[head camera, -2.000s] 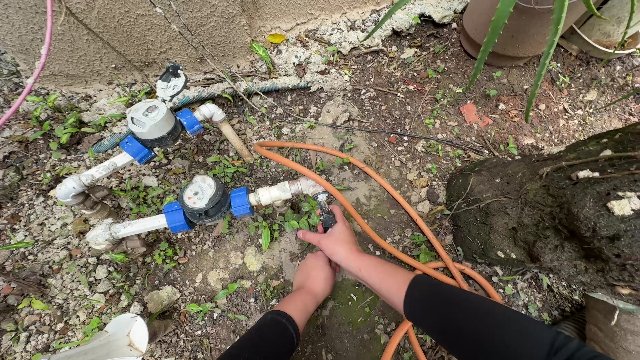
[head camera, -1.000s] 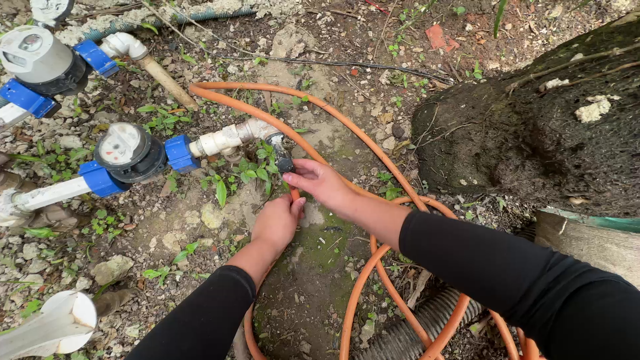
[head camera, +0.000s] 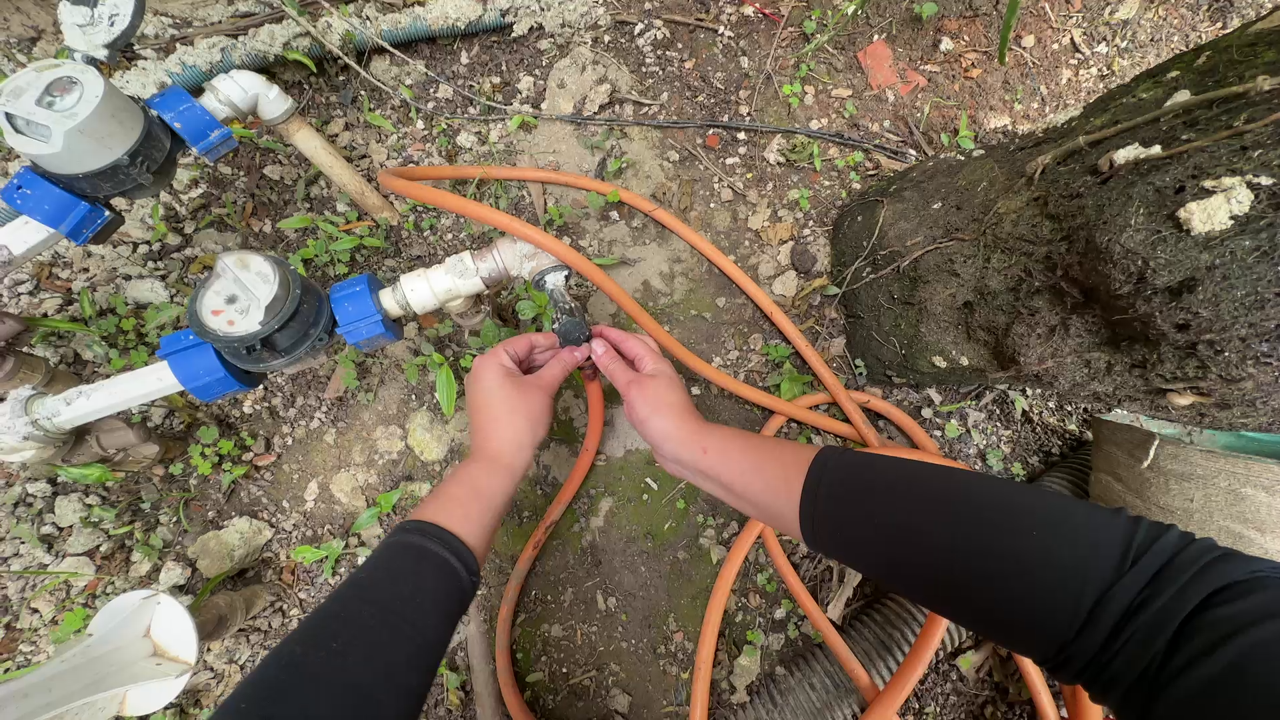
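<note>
The fingertips of my left hand (head camera: 517, 385) and my right hand (head camera: 645, 385) meet at a dark fitting (head camera: 572, 328) at the outlet of a faucet (head camera: 553, 285). Both pinch around the fitting from opposite sides. Just below the fingers an orange hose (head camera: 592, 410) comes out and curves down the ground. The faucet joins a white PVC pipe (head camera: 450, 285), which runs left to a blue coupling nut (head camera: 362, 312) and a round water meter (head camera: 250, 305). My fingers hide part of the joint between hose and fitting.
Further loops of orange hose (head camera: 745, 275) lie right of the hands. A second water meter (head camera: 85, 125) stands upper left. A dark trunk-like mass (head camera: 1040, 250) is at right, a grey corrugated pipe (head camera: 820, 670) below, a white plastic pipe end (head camera: 150, 640) lower left.
My left hand has moved up from the hose below to the fitting, beside my right hand. The view has shifted and the meters stand further left than two seconds ago.
</note>
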